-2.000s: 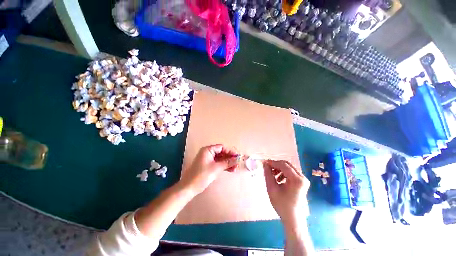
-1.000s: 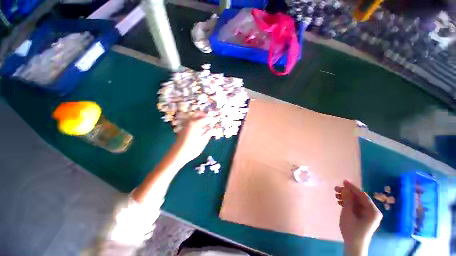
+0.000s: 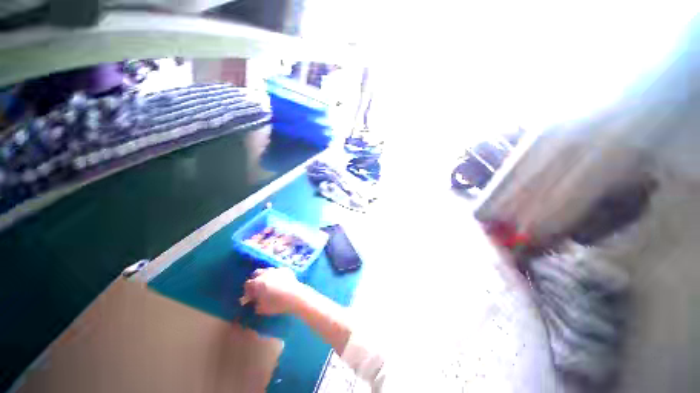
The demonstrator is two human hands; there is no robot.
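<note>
My right hand [image 3: 270, 292] is over the green bench, at the near side of the small bright-blue basket [image 3: 244, 249]. Its fingers are bent downward near the cardboard mat; whether they hold a small part cannot be told. Orange-brown and dark small parts [image 3: 282, 247] lie in the basket. The tan cardboard mat [image 3: 146, 345] fills the lower left, cut off by the picture's edge. My left hand is not in view. The picture is blurred and very bright on the right.
A dark phone-like rectangle [image 3: 341, 248] lies beside the basket. Crumpled dark cloth [image 3: 338, 186] and blue crates [image 3: 298, 112] are farther back. A dark-green belt [image 3: 153, 192] runs along the left, with rows of grey units [image 3: 192, 111] behind. A blurred person in grey [image 3: 583, 307] is at right.
The view has swung right. The parts heap, dish and left hand, at the heap one second ago, have left the picture. My right hand has moved from over the mat to beside the basket.
</note>
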